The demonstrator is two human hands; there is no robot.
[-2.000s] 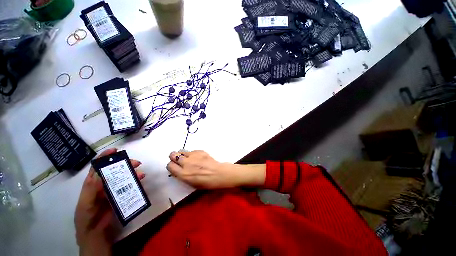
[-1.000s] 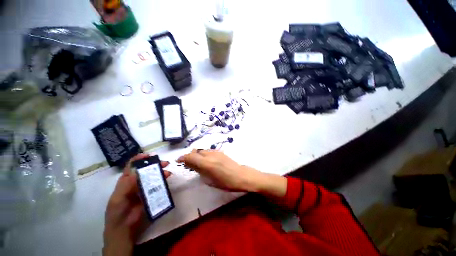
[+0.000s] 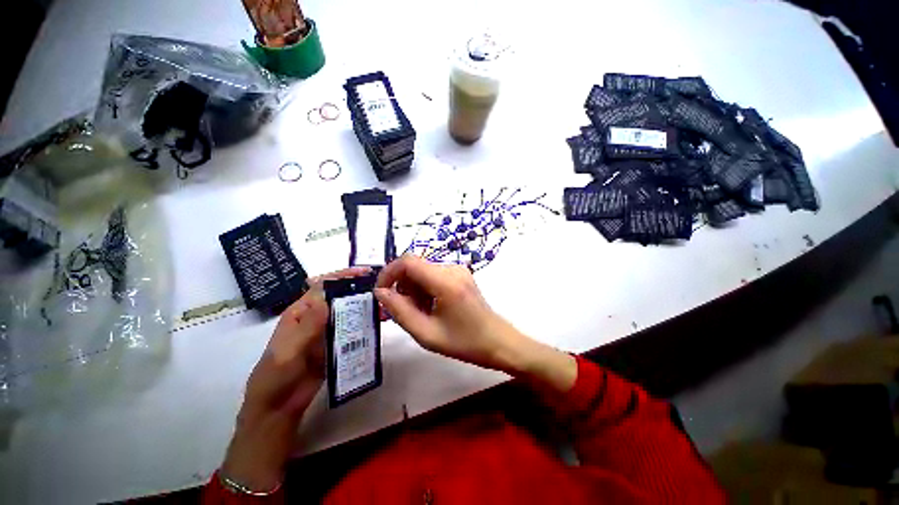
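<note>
A black hang tag with a white barcode label (image 3: 354, 347) is held upright in my left hand (image 3: 293, 347), above the table's near edge. My right hand (image 3: 441, 304) is at the tag's top edge, fingertips pinched together by its upper right corner. A cord in those fingers is too small to make out. Behind my hands lie the near stack of barcode tags (image 3: 372, 232) and a tangle of dark strings with bead-like ends (image 3: 471, 234). The fanned pile of printed tags (image 3: 262, 262) lies to the left.
A tall barcode tag stack (image 3: 380, 123), rubber bands (image 3: 329, 170), a drink cup (image 3: 473, 97) and a green holder (image 3: 294, 51) stand or lie farther back. Clear bags (image 3: 89, 286) are at left. A big heap of black tags (image 3: 680, 163) is at right. Cardboard boxes (image 3: 843, 370) are beyond the table edge.
My right hand has moved from the table beside the strings to the top of the tag. My left hand still holds the tag, now more upright. The camera view has shifted.
</note>
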